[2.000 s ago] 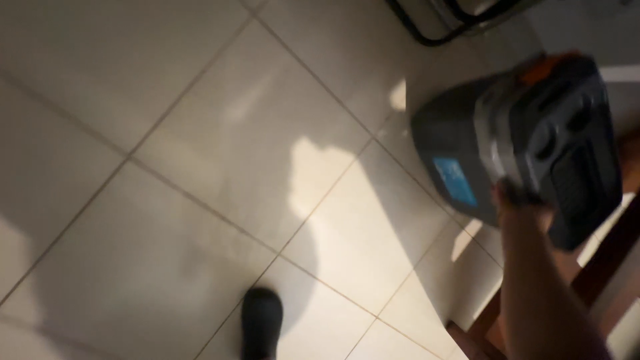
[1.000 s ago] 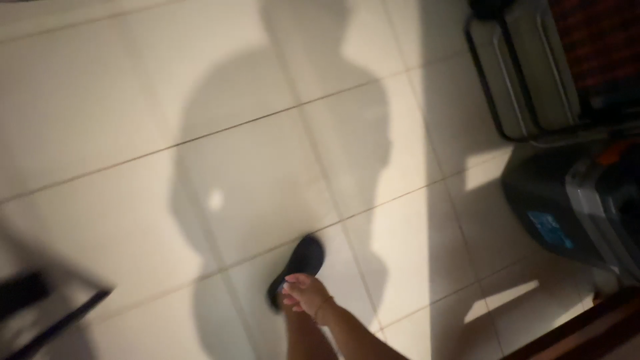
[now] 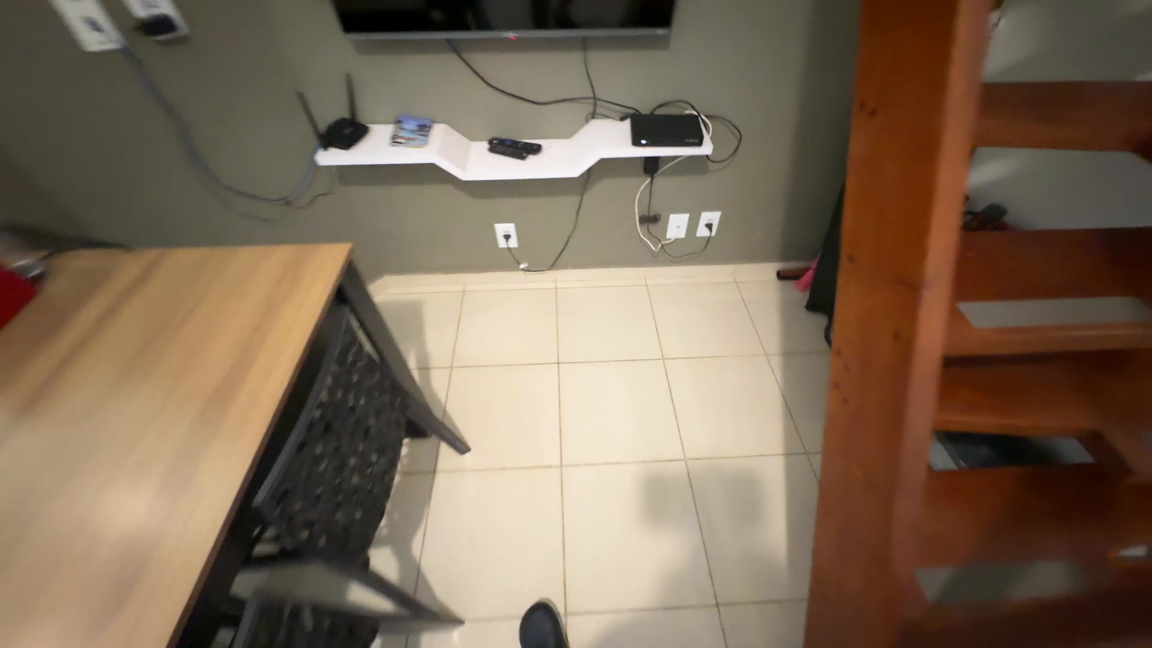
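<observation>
Neither my left hand nor my right hand shows in the head view. A dark shoe (image 3: 543,625) stands on the tiled floor at the bottom centre. Ahead, a white wall shelf (image 3: 522,165) bears a black router (image 3: 345,133) with two raised antennas, a small picture card or booklet (image 3: 412,131), remote controls (image 3: 513,147) and a black box device (image 3: 667,130) with cables. Above it is the lower edge of a wall-mounted television (image 3: 504,18).
A wooden table (image 3: 162,360) stands at the left, with black woven chairs (image 3: 333,441) beside it. Wooden stairs (image 3: 900,324) rise at the right. Wall outlets (image 3: 506,236) with plugs and hanging cables are below the shelf.
The view has swung up from the floor to the wall. One second ago a hand showed above the shoe; two seconds ago a hand was at the dark grey bin-like container. Both are out of view.
</observation>
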